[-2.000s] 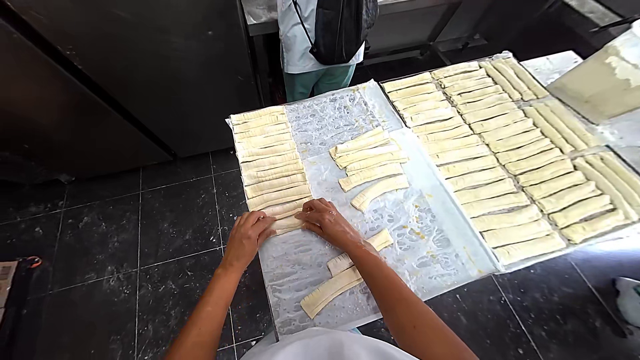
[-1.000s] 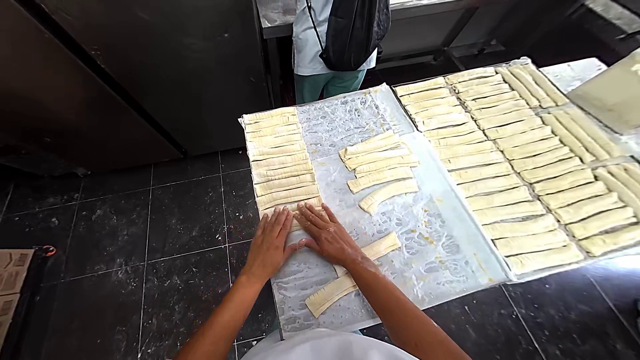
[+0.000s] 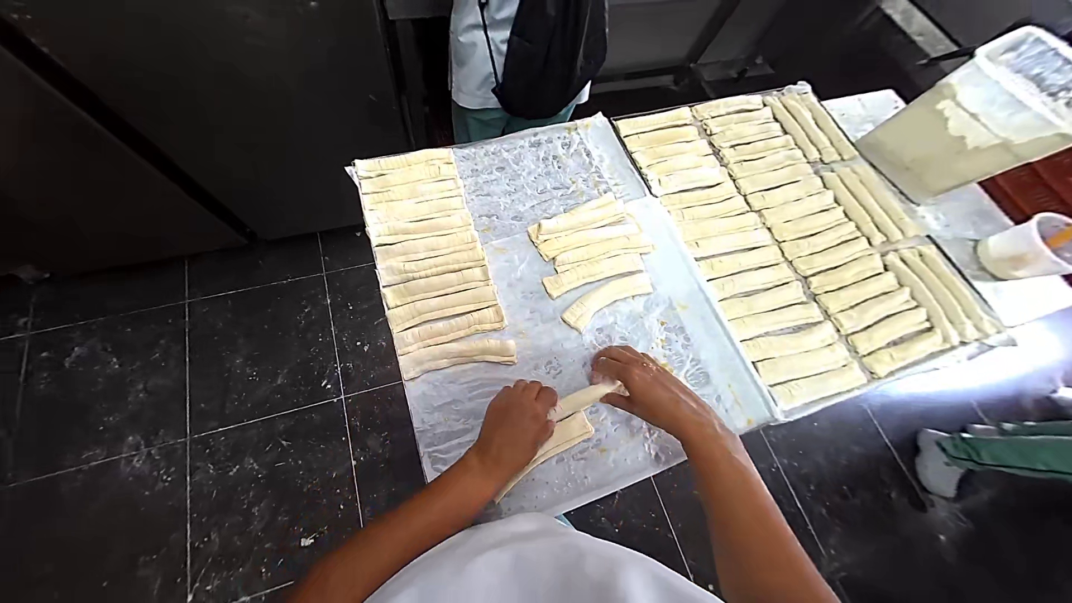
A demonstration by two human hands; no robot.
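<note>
A pale dough strip (image 3: 586, 399) is held by its two ends, my left hand (image 3: 517, 421) on one and my right hand (image 3: 641, 389) on the other. Partly under it and my left hand lies another dough strip (image 3: 553, 448) on the greasy sheet of paper (image 3: 620, 473). Beyond my left hand, a column of dough strips (image 3: 440, 276) runs along the left edge, side by side; the nearest one (image 3: 458, 356) has a small gap to its neighbour. Above my right hand rests a loose group of several strips (image 3: 590, 247), the lowest one (image 3: 607, 300) curved.
A tray at the right (image 3: 779, 408) carries more rows of dough strips (image 3: 754, 251). Behind it stand a large plastic container (image 3: 946, 138) and a smaller white tub (image 3: 1017, 249). A person with a black backpack (image 3: 553, 59) is at the far edge; another person's leg (image 3: 997, 452) shows at right.
Both hands have moved from the left column toward the near middle of the paper, where they now hold a strip that lay there. The view has shifted.
</note>
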